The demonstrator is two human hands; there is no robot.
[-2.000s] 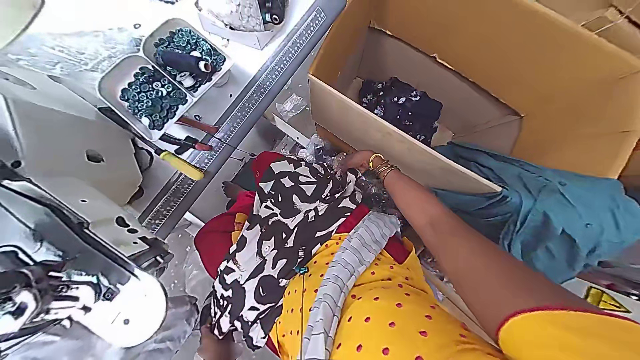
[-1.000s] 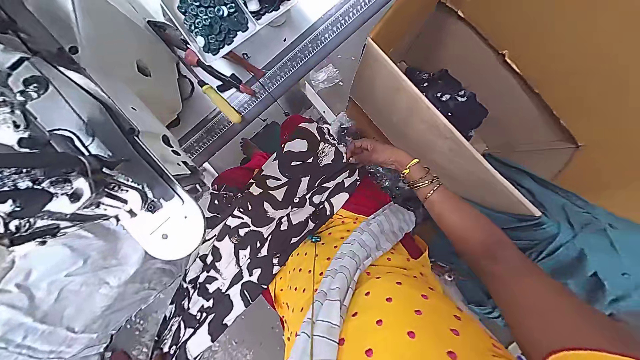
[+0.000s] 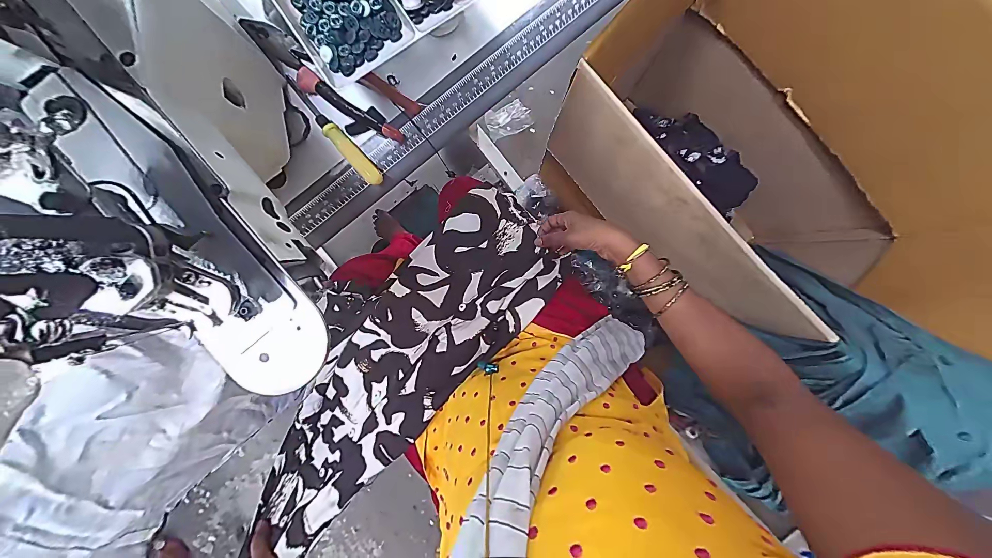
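Note:
My right hand [image 3: 577, 234] pinches the upper right edge of a black-and-white patterned cloth [image 3: 434, 310] with thumb and fingers. The cloth lies slantwise over my lap, with small buttons on it. At the bottom left, fingertips of my left hand [image 3: 262, 539] show at the cloth's lower end; the rest is out of view, so its grip cannot be told. A grey striped cloth strip [image 3: 542, 411] hangs over my yellow dotted clothing. Beside my right wrist is crumpled clear plastic [image 3: 608, 287].
At left stands a sewing-type machine [image 3: 271, 333] with white fabric [image 3: 116, 434] below. A metal ruler [image 3: 480, 77] edges the table, near a yellow-handled screwdriver [image 3: 353, 153], cutters [image 3: 349, 108] and a button tray [image 3: 391, 58]. At right, a cardboard box [image 3: 690, 201] holds dark cloth [image 3: 697, 159]; teal fabric [image 3: 891, 387] lies beside it.
The view has shifted toward the machine. My right hand stays at the patterned cloth's upper edge; its fingers show more plainly than two seconds ago.

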